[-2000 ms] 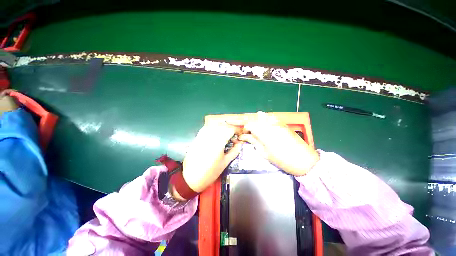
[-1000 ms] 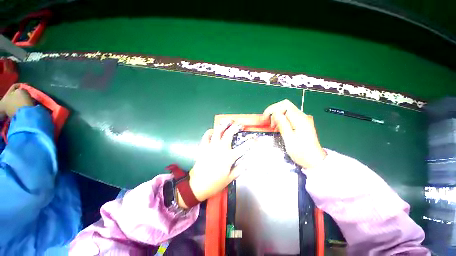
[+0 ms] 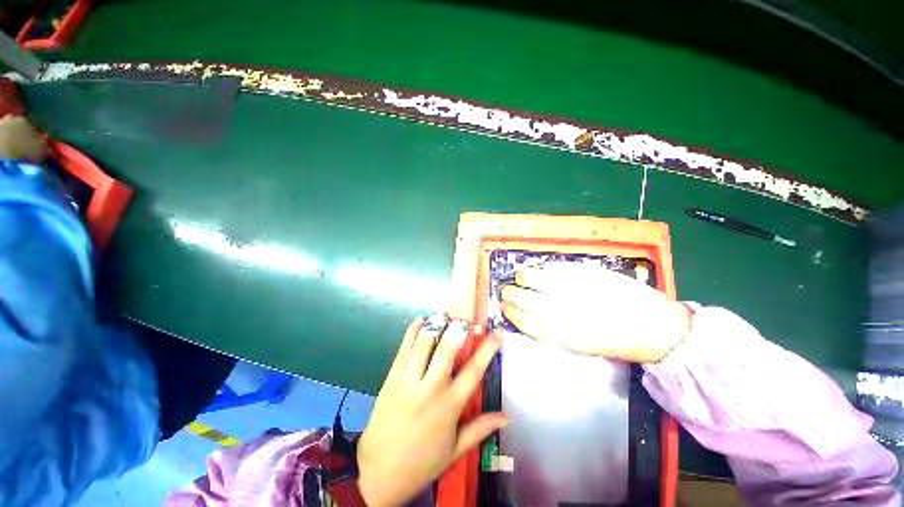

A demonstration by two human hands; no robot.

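An open black tablet unit sits in a red-orange carrier frame (image 3: 565, 230). A large shiny silver-white rectangle, perhaps a battery (image 3: 570, 426), fills its near part. A detailed circuit board (image 3: 504, 267) shows at the far end, partly hidden. My right hand (image 3: 590, 312) lies flat over the board, its fingertips at the board's left side. My left hand (image 3: 421, 411) rests with spread fingers across the frame's left rim, its thumb reaching over the unit's left edge; it holds nothing. Pale coverings show on two left fingertips. A small green-and-white patch (image 3: 499, 461) shows at the unit's left edge.
A thin black pen-like tool (image 3: 738, 227) lies on the glossy green bench (image 3: 297, 188) at right. A worn strip (image 3: 515, 126) borders the green belt beyond. At left a person in a blue sleeve (image 3: 45, 327) is at another red frame (image 3: 107, 203). Stacked trays (image 3: 885, 317) show at far right.
My left hand has drawn back from the far end to the frame's left rim. My right hand has moved from the frame's far rim onto the board. The view has shifted, showing floor at lower left.
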